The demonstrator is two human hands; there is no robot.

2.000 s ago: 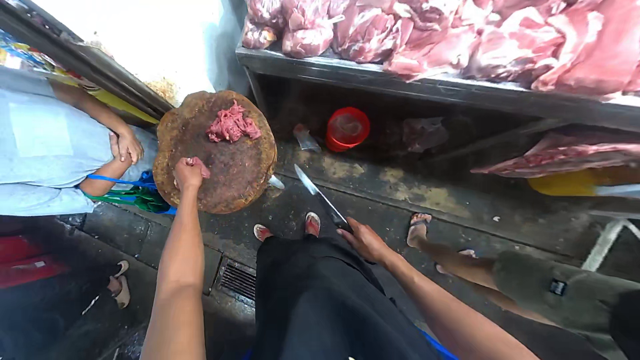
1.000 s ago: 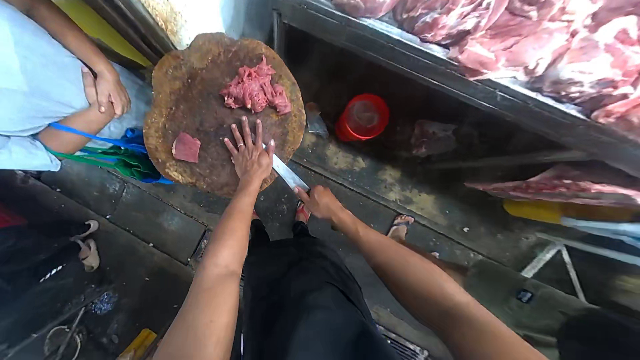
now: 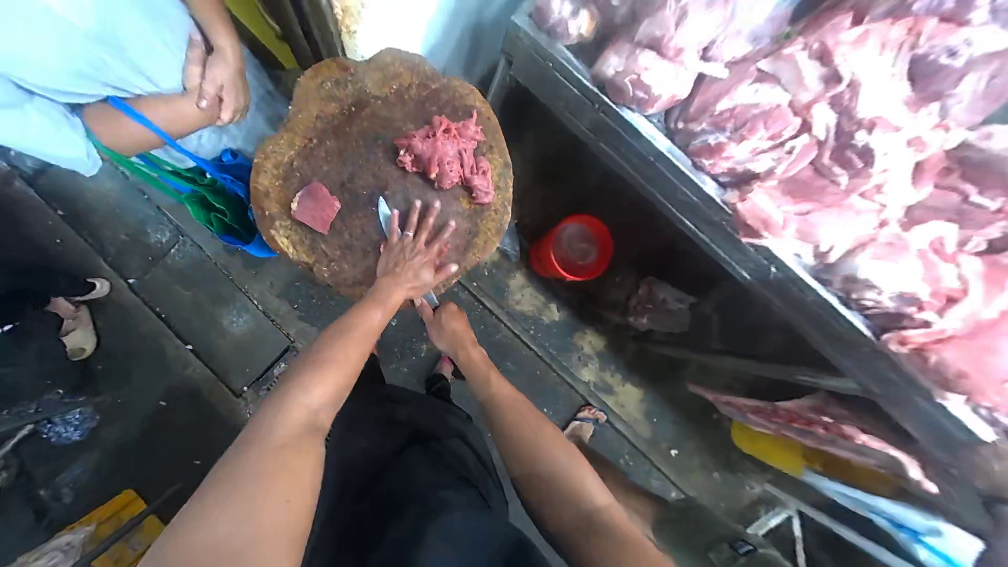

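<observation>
My right hand grips the handle of a knife at the near edge of a round wooden chopping block. The blade lies low over the block, its tip pointing away from me. Flat and with fingers spread, my left hand covers the middle of the blade; whether meat lies under the palm cannot be seen. Left of it on the block is a small flat piece of red meat. A heap of sliced raw meat sits at the block's right side.
A person's folded hands and blue and green bags are close to the block's left. Large raw meat cuts cover a counter at right. Below it stands a red bucket. Another person's sandaled foot is on the floor.
My right hand has brought the knife from beside the block onto it. My left hand, closed at the small meat piece at first, now lies spread over the blade. The view has shifted and turned.
</observation>
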